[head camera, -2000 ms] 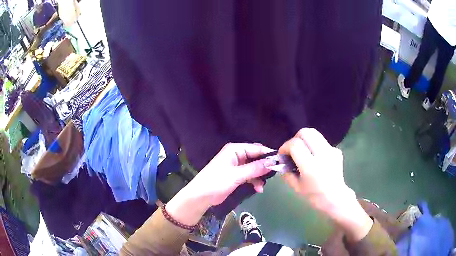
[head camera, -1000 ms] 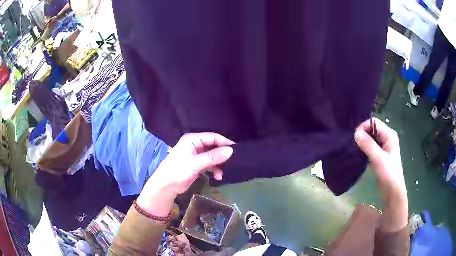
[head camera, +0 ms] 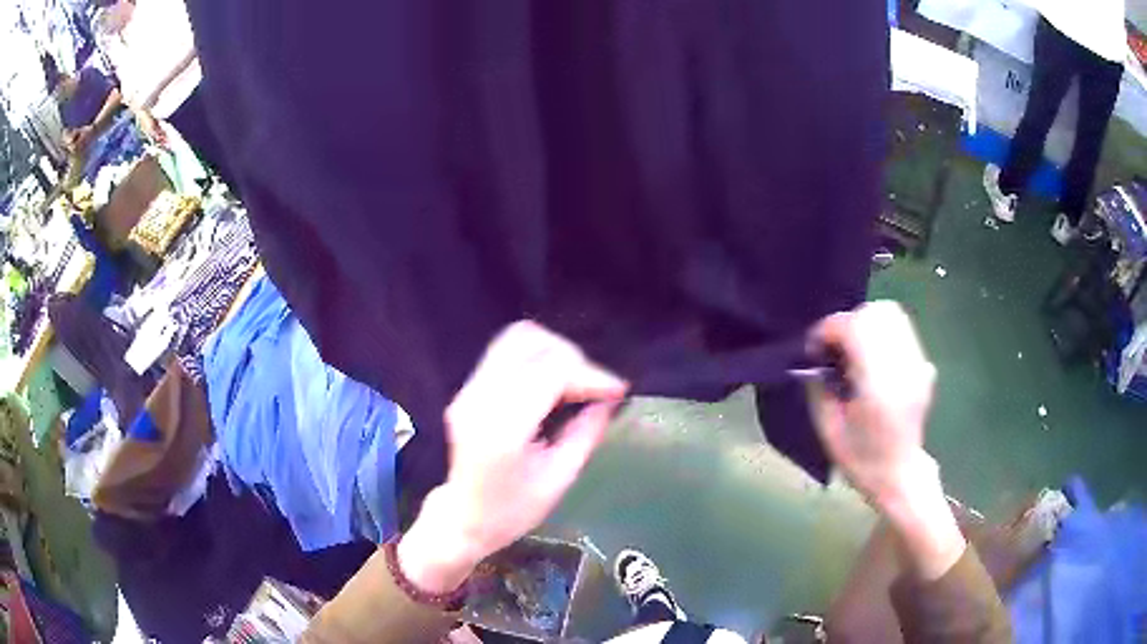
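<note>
A large dark purple garment (head camera: 566,164) fills the upper middle of the view. Its bottom hem (head camera: 704,375) is stretched between my hands. My left hand (head camera: 528,434) pinches the hem between thumb and fingers, left of centre. My right hand (head camera: 872,393) holds the hem further right and is blurred. A small silvery tip (head camera: 811,372) shows at my right fingers, probably thread snips; the rest is hidden in the hand. A loose dark flap of the garment hangs down beside my right hand.
A light blue cloth heap (head camera: 296,415) lies on the left, beside striped cloth (head camera: 208,283) and a brown bag-like item (head camera: 157,447). An open box (head camera: 528,581) stands below my left wrist. A person (head camera: 1069,101) stands at upper right on the green floor (head camera: 994,365). Blue cloth (head camera: 1088,572) is at lower right.
My hands first worked close together at the hem, then spread wide along it. Now my right hand has come back inward and my left hand sits slightly lower, both still on the hem.
</note>
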